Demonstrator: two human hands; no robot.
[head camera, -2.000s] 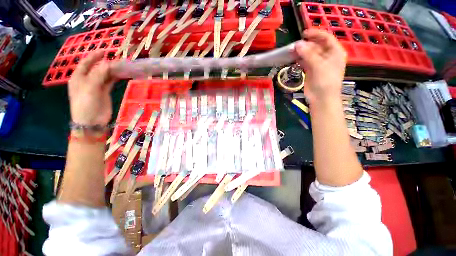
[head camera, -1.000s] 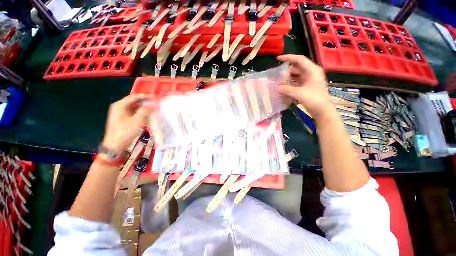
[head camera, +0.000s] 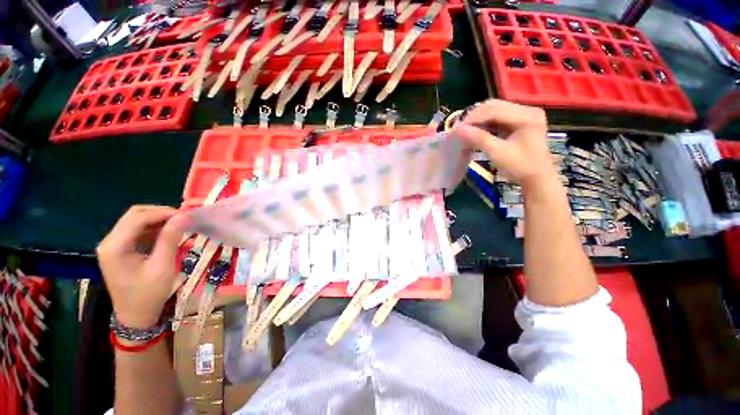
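Note:
A clear strap sleeve pack (head camera: 324, 194) with a row of straps inside is stretched slanting above the working watch tray (head camera: 219, 150), blurred. My left hand (head camera: 142, 259) pinches its lower left end. My right hand (head camera: 511, 142) pinches its upper right end. Another glossy sleeve pack (head camera: 357, 255) lies flat on the tray under it. Pale watch straps (head camera: 351, 314) stick out past the tray's near edge. Strapped watches (head camera: 217, 273) lie slanting at the tray's left side. Buckle-side strap pieces (head camera: 333, 113) stand along the far edge. The held pack hides the tray's middle.
Stacked trays with strapped watches (head camera: 389, 40) stand beyond. Trays of bare watch heads lie at left (head camera: 122, 93) and right (head camera: 584, 61). A loose strap pile (head camera: 608, 182), blue-handled tool (head camera: 484, 188) and clear plastic bin (head camera: 694, 174) are right. A cardboard box (head camera: 199, 361) is below the bench.
The held pack was a narrow band above the tray, then a tilted sheet. It is now stretched longer and slanting, with my left hand lower and farther left than a second ago. Both hands still hold it.

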